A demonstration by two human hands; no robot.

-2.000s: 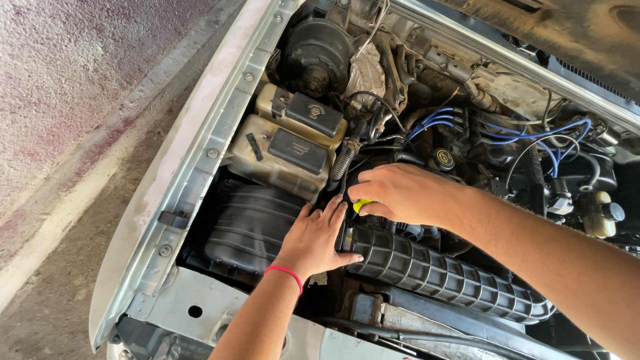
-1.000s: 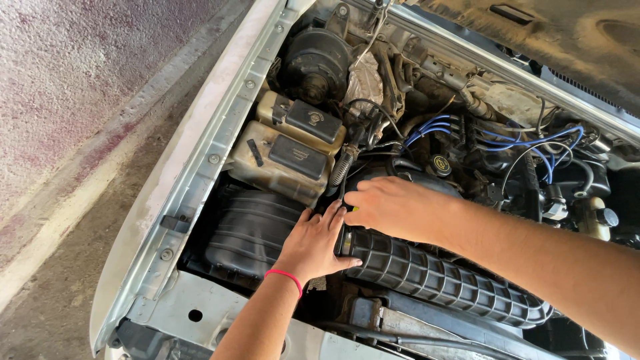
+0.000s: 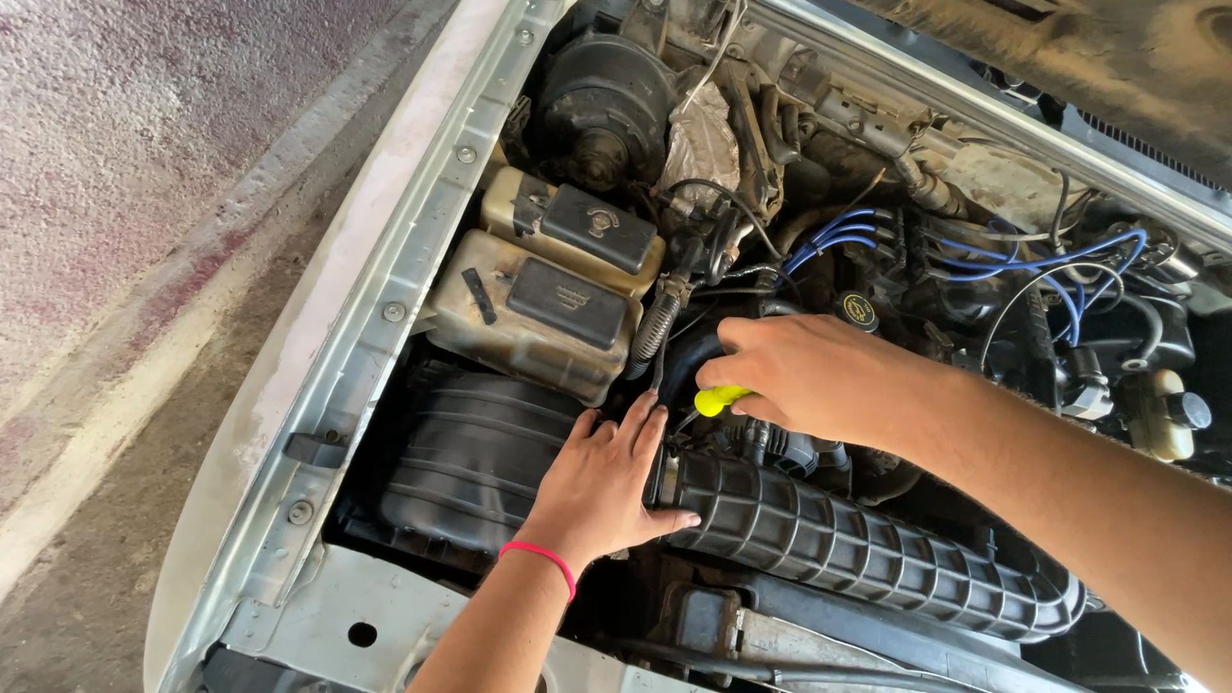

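Observation:
In an open car engine bay, my right hand [image 3: 799,375] grips a screwdriver by its yellow handle [image 3: 720,399]. The thin shaft slants down and left toward the joint between the black air filter housing [image 3: 472,452] and the ribbed black intake hose [image 3: 847,534]; its tip is hidden. My left hand [image 3: 611,481], a red band at its wrist, rests with fingers spread on the housing's edge, its thumb at the hose end. A metal clamp band [image 3: 669,479] shows at that hose end.
Two translucent fluid reservoirs [image 3: 529,337] with black caps stand behind the housing. Blue ignition leads [image 3: 1030,260] and an oil filler cap [image 3: 856,311] lie beyond my right hand. The fender's metal edge [image 3: 395,313] runs along the left; the raised hood [image 3: 1136,58] is at the upper right.
My right hand has shifted slightly, and more of the yellow handle shows than one second ago. My left hand has stayed at the housing and hose joint.

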